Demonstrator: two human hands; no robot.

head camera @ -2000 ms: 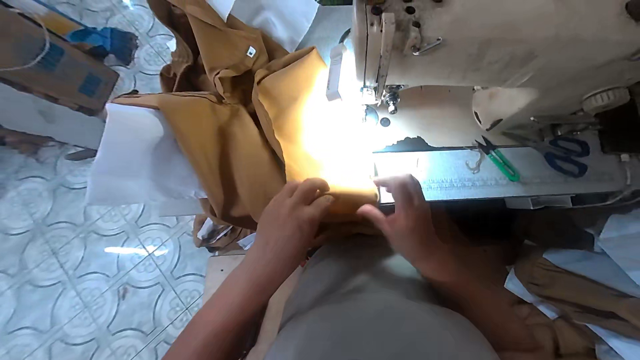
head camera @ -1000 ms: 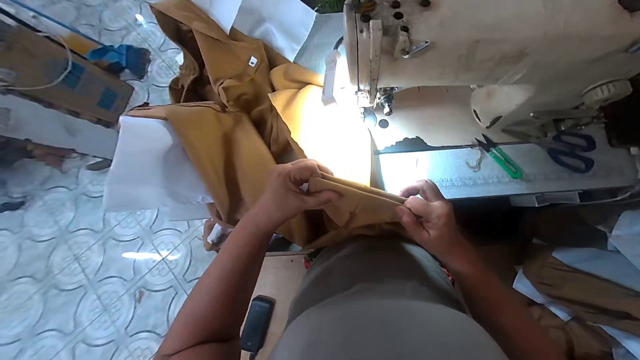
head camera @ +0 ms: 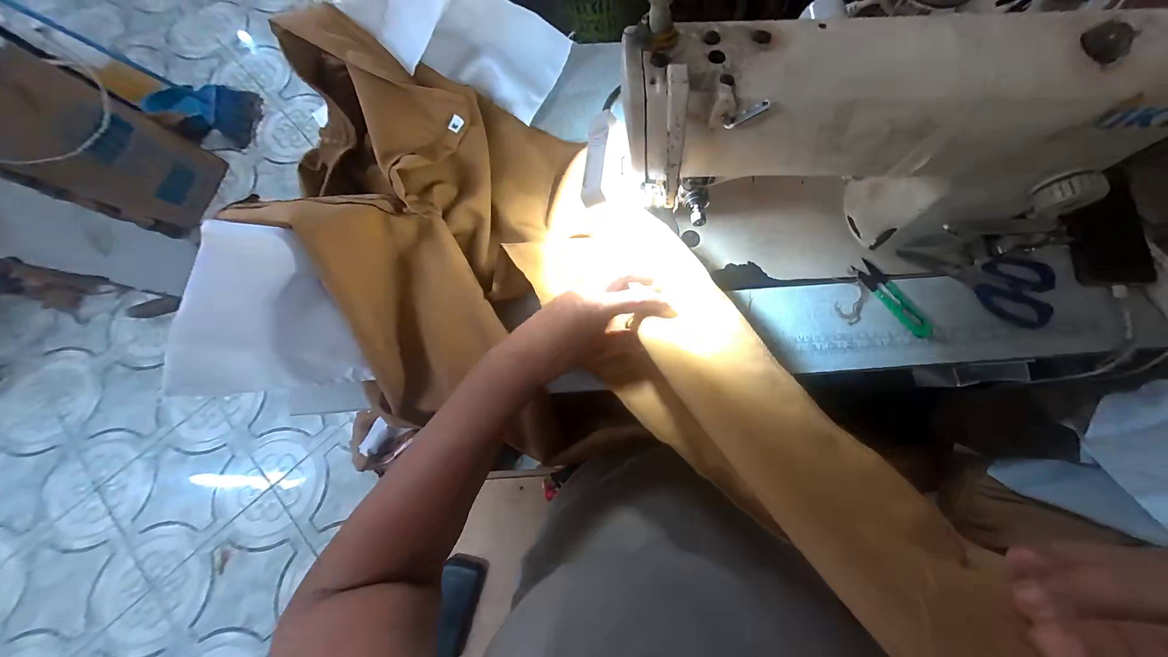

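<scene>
Tan-brown fabric (head camera: pixel 803 447) runs from beneath the sewing machine's needle area (head camera: pixel 671 196) down across my lap to the lower right. On its brightly lit part, just below the needle area, lies my left hand (head camera: pixel 620 319), fingers bent over the cloth; glare hides whether it grips. At the lower right edge my right hand (head camera: pixel 1068 593) is at the fabric's far end, blurred and partly cut off, so its hold is unclear. More of the brown garment (head camera: pixel 401 265), with a small white tag (head camera: pixel 455 123), lies bunched to the left over white cloth (head camera: pixel 260 310).
Green-handled thread snips (head camera: pixel 899 306) and blue-handled scissors (head camera: pixel 1013 292) lie on the machine bed's right side, near a dark phone (head camera: pixel 1109 237) with a cable. A cardboard box (head camera: pixel 100 137) stands at upper left. More cloth (head camera: pixel 1131 456) is at the right. A dark object (head camera: pixel 461 602) rests by my left forearm.
The folded edge held between both hands one second ago is now spread into a long strip. My right hand has moved far down and right; my left hand has moved closer to the needle area.
</scene>
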